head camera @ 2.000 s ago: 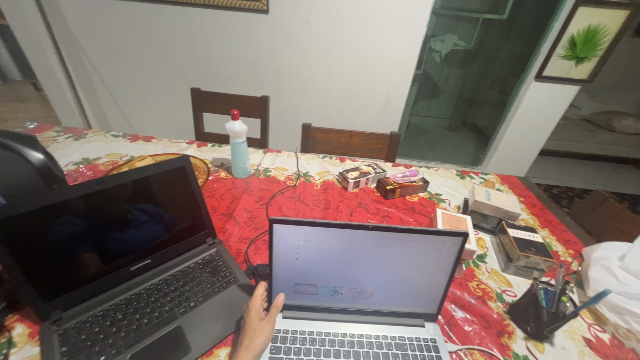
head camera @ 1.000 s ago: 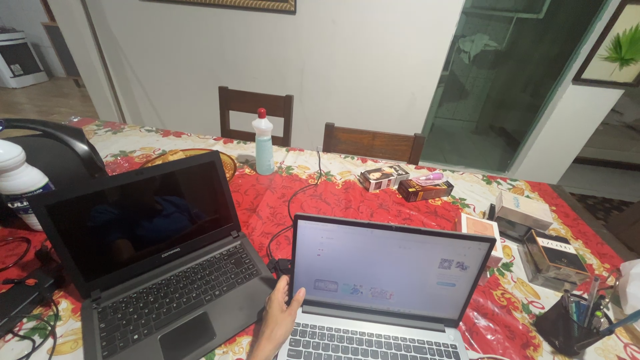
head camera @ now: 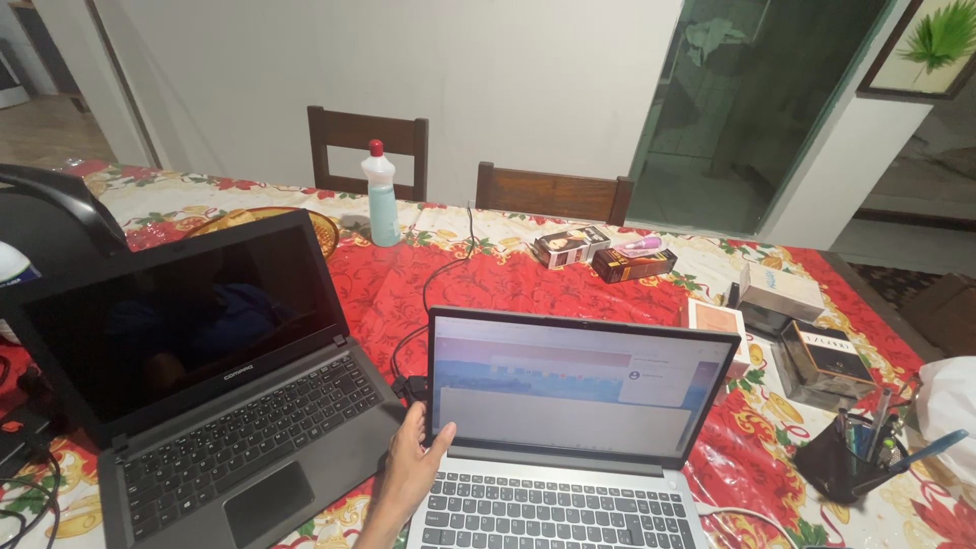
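Note:
My left hand [head camera: 412, 465] rests at the left edge of the silver laptop [head camera: 564, 499], its thumb near the lower left corner of the lit screen [head camera: 564, 381]; the fingers reach behind the edge, partly hidden, so its grip cannot be told. A black Compaq laptop [head camera: 252, 442] with a dark screen stands open just left of the hand. A black plug or adapter [head camera: 412, 387] with a cable lies behind the fingers, between the two laptops. My right hand is out of view. A white cable [head camera: 740, 512] runs from the silver laptop's right side.
On the patterned tablecloth [head camera: 503, 278] stand a red-capped bottle [head camera: 383, 202], a woven basket [head camera: 328, 232], small boxes [head camera: 572, 247], more boxes [head camera: 827, 358] and a mesh pen holder [head camera: 846, 461]. A white bag [head camera: 949, 412] is at the right edge. Wooden chairs [head camera: 553, 192] stand behind the table.
The silver laptop's screen has changed from a mostly pale page to one with a blue and pink picture band and a pop-up box. My left hand stays at its left edge.

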